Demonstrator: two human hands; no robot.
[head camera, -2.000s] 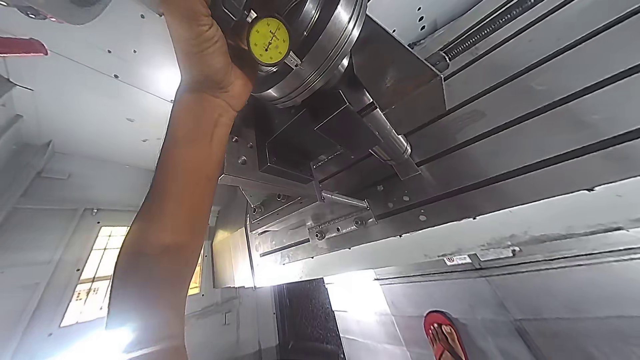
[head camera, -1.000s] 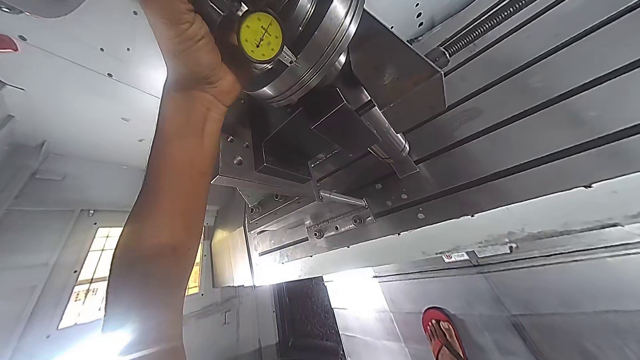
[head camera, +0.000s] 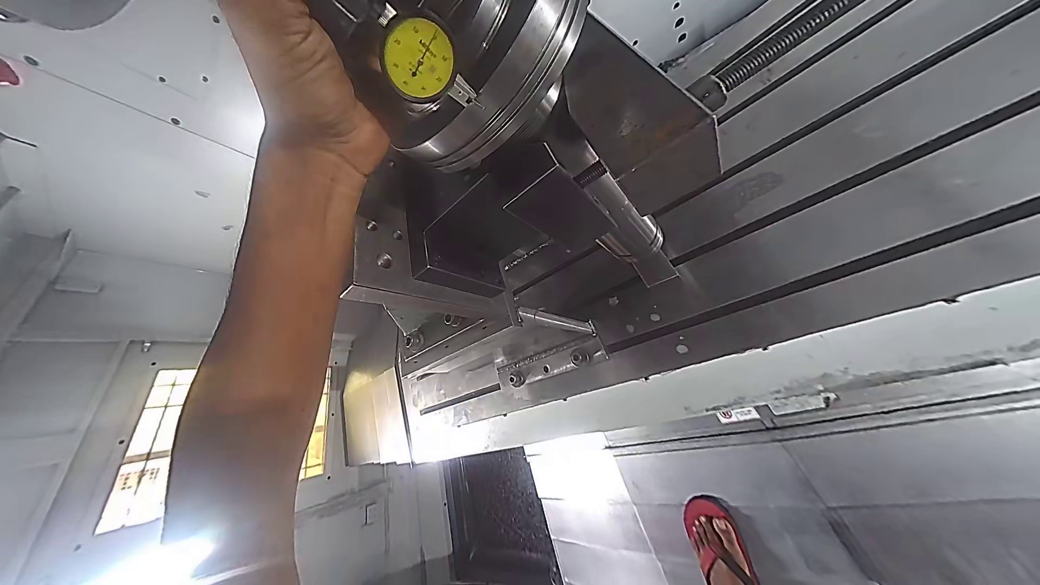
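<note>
My left hand (head camera: 313, 89) reaches up from the lower left, its wrist beside a dial indicator with a yellow face (head camera: 418, 58). The fingers run past the top edge, so what they hold is hidden. The indicator sits in front of a round, ringed steel machine part (head camera: 520, 89), and its needle points to the upper right. Below are dark steel blocks (head camera: 463, 236) and a cylindrical steel bar (head camera: 621, 207). A small steel bracket with bolts (head camera: 552, 361) is fixed near the edge of the slotted machine table (head camera: 812, 203). My right hand is out of view.
A coiled-spring-like rod (head camera: 784, 45) lies along the table's far side. White enclosure panels (head camera: 106, 179) stand at the left, with a barred window (head camera: 146, 455). Below the table's edge are grey metal panels (head camera: 918, 471) and a foot in a red sandal (head camera: 719, 540).
My left hand and the dial indicator have both shifted a little to the left in front of the round steel part. The slotted table and steel blocks stay where they were.
</note>
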